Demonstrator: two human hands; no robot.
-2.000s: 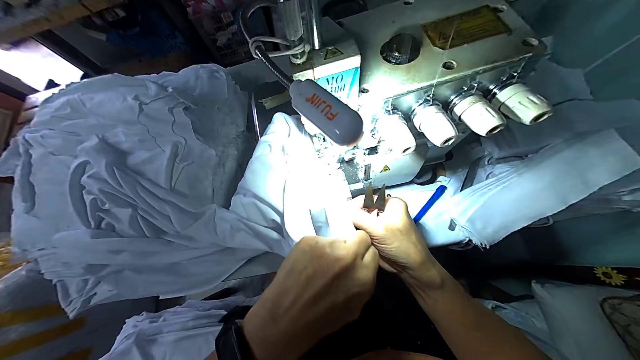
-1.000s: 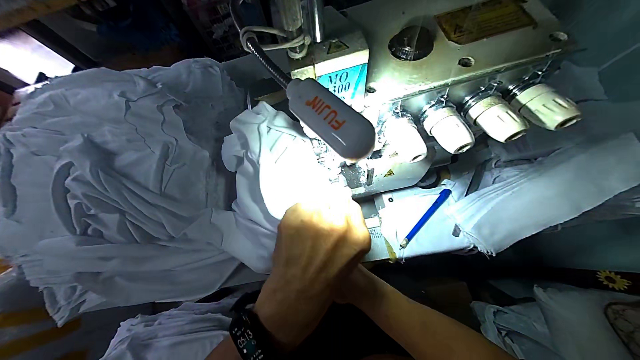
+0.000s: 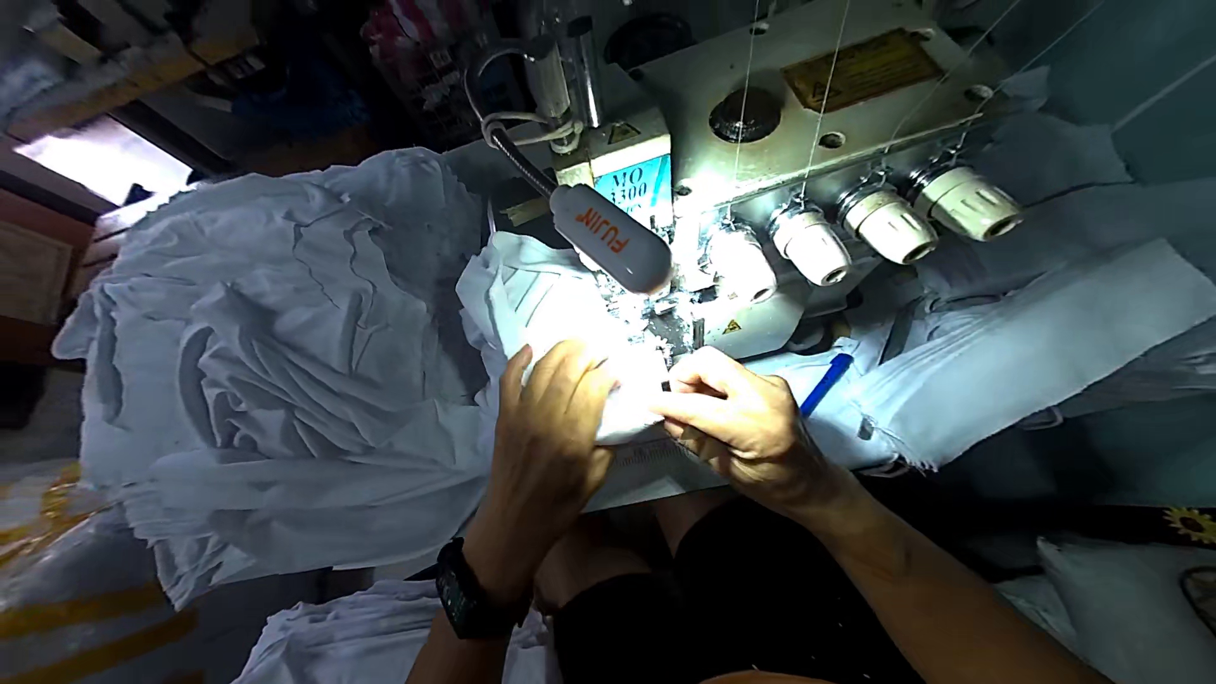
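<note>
White knit fabric (image 3: 532, 285) lies under the bright lamp at the needle area of an overlock sewing machine (image 3: 741, 180). My left hand (image 3: 556, 418) rests on this fabric with its fingers spread, a dark watch on the wrist. Just right of it, my right hand (image 3: 736, 418) pinches the fabric's edge between thumb and finger near the presser foot. Something small and dark shows at those fingertips; whether it is a tool, I cannot tell. The lamp head (image 3: 613, 237) hangs above the cloth and its glare washes out the detail there.
A large heap of white fabric (image 3: 285, 351) covers the left side. Cut white pieces (image 3: 1035, 351) are stacked at the right, with a blue pen-like tool (image 3: 826, 384) beside them. Tension knobs (image 3: 810, 245) line the machine's front. More white cloth (image 3: 356, 636) lies low at the left.
Thread snips seen in my right hand two seconds ago no longer show plainly. My hands, close together one second ago, have moved apart, the left now spread on the fabric.
</note>
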